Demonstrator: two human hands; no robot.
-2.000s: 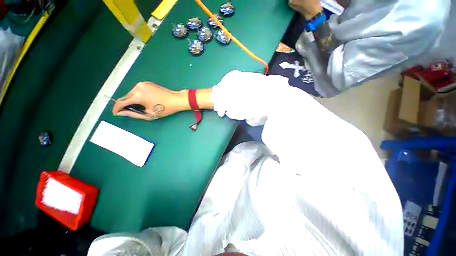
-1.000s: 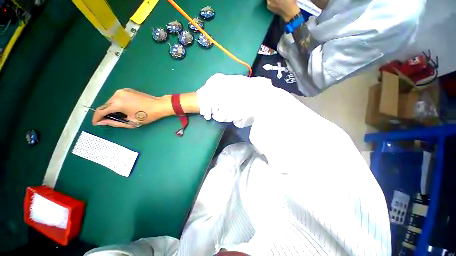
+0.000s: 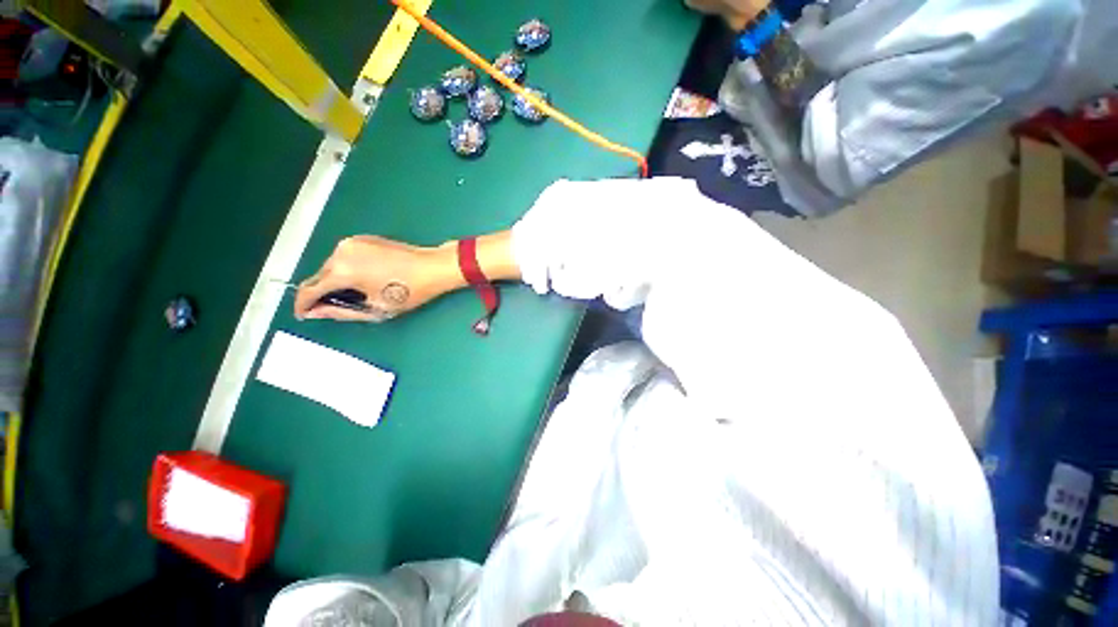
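Note:
My right hand [image 3: 368,279], bare with a red wristband, is over the green mat near the pale metal edge strip. It grips dark tweezers [image 3: 347,298], whose thin tip points left toward the strip. A white label sheet [image 3: 326,379] lies flat on the mat just below the hand in the picture; its marks are washed out. Several round circuit board assemblies [image 3: 487,103] lie grouped at the top, by the orange cable. My left hand is not in view.
A red tray [image 3: 266,524] with white contents is at the lower left. One round assembly [image 3: 180,314] is on the green conveyor belt [image 3: 110,416]. A yellow post [image 3: 276,61] and orange cable [image 3: 554,114] are at the top. A person's arm with a blue wristband is at upper right.
The camera view has shifted slightly. The single round assembly on the belt is farther from the red tray. My right hand keeps its grip and stays near the label sheet.

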